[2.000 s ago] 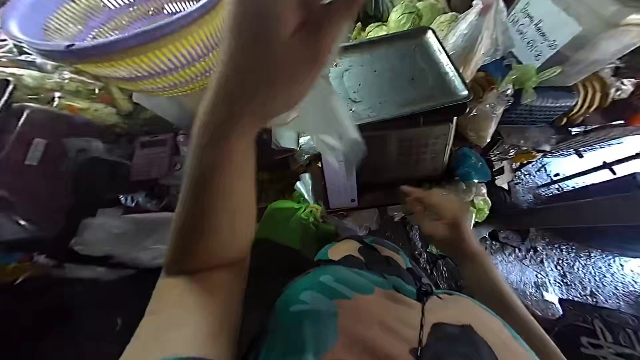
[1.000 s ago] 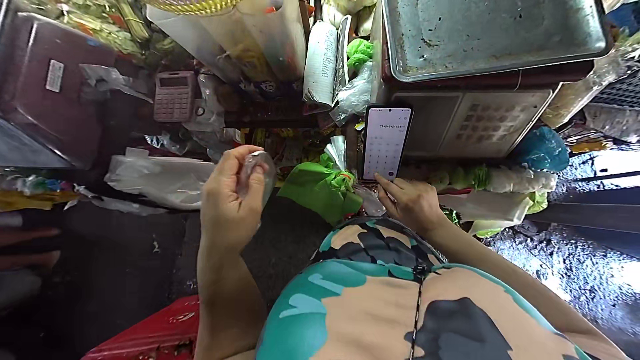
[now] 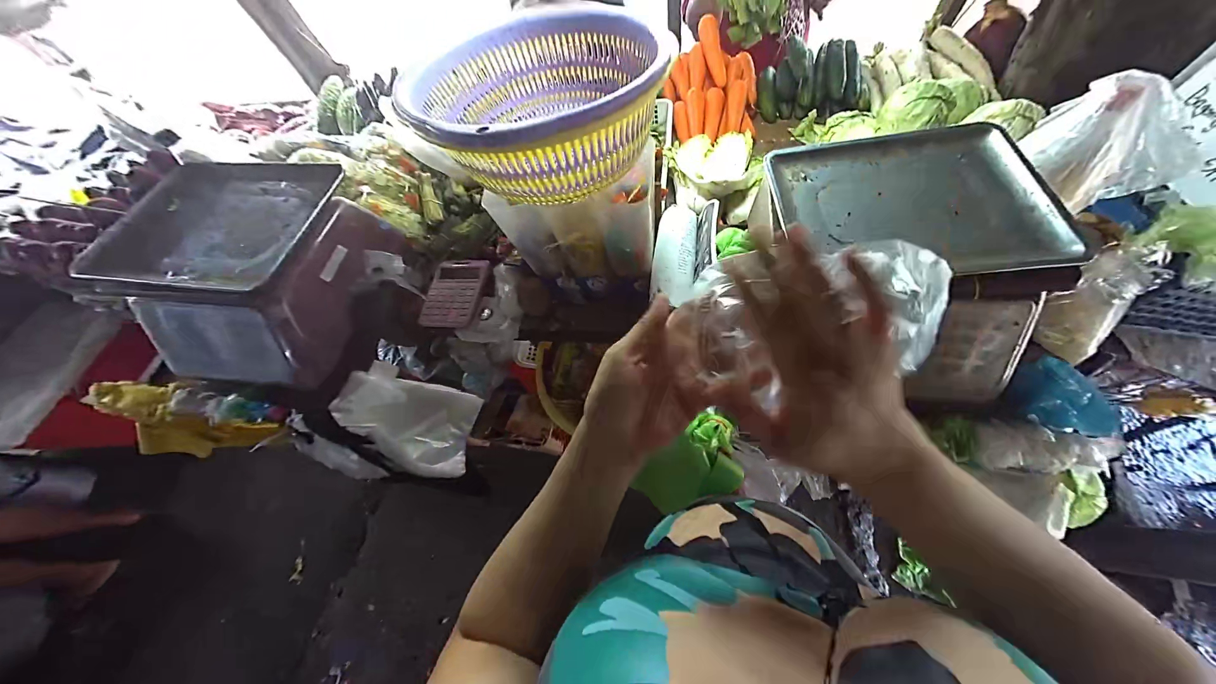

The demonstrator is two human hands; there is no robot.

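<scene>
In the middle of the view both hands are close together at a crumpled clear plastic bag [image 3: 898, 294]. My left hand [image 3: 646, 380] is half curled at the bag's left edge; blur hides whether its fingers grip it. Fingers spread and blurred, my right hand [image 3: 822, 370] lies in front of the bag, and its hold on the plastic cannot be told. Just below them is a green plastic bag [image 3: 689, 465], tied at the top. Behind the right hand stands a weighing scale with a metal tray [image 3: 921, 199]. A pink calculator [image 3: 455, 294] lies left of the hands.
A purple and yellow plastic basket [image 3: 560, 161] stands above the hands. Carrots [image 3: 708, 85], cucumbers [image 3: 826, 76] and cabbages [image 3: 926, 104] lie behind. A second scale [image 3: 214, 228] is at left, near a white plastic bag [image 3: 408, 418]. A person's bare feet [image 3: 62, 560] show at lower left.
My hands have come together around a clear plastic bag. A second ago the right one touched a phone by the scale, now not visible. The view has tilted up.
</scene>
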